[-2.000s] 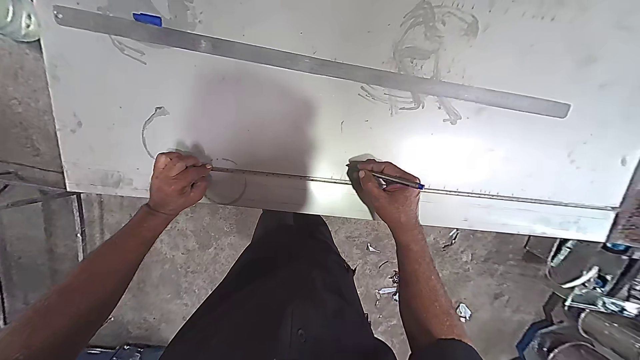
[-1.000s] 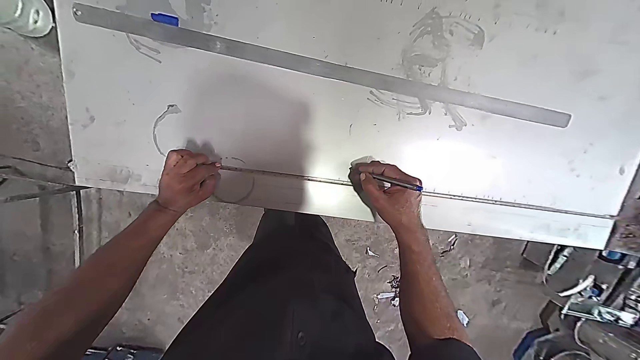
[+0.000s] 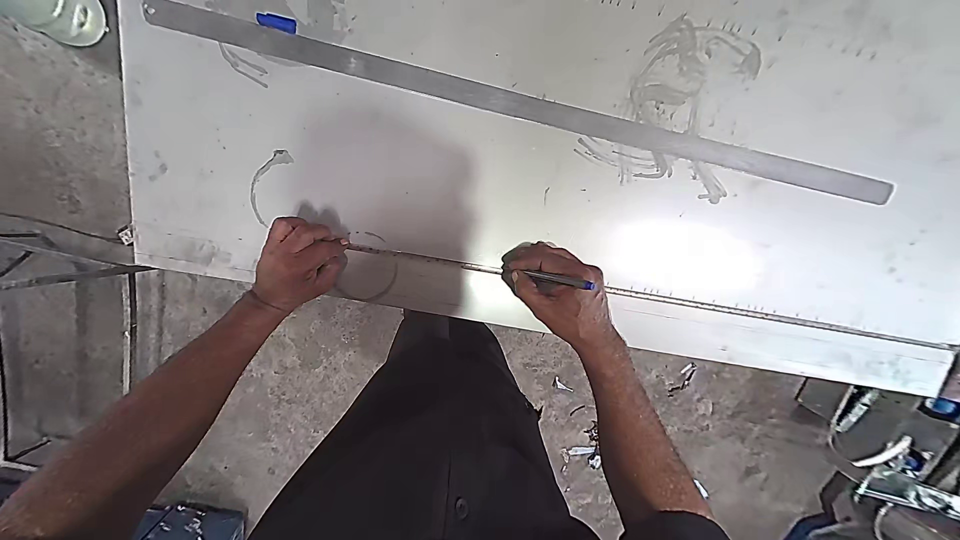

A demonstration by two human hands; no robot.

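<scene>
A narrow measuring tape (image 3: 720, 306) lies along the near edge of a pale sheet (image 3: 525, 187), running from my left hand to the far right. My left hand (image 3: 301, 262) pinches the tape near its left end. My right hand (image 3: 553, 289) rests on the sheet over the tape, gripping a pen (image 3: 559, 280) with a blue end; the pen's tip is hidden by my fingers. Small marks stand along the tape to the right. A long flat metal straightedge (image 3: 480, 95) lies slantwise farther back, with a blue pen cap (image 3: 276, 22) touching its far edge.
A translucent container (image 3: 71, 19) stands beyond the sheet's left corner. Metal frame bars (image 3: 129, 337) are at the left. Scraps (image 3: 581, 451) lie on the concrete floor below, and cables with metal parts (image 3: 900, 480) fill the lower right. A dark case (image 3: 191, 521) sits at the bottom left.
</scene>
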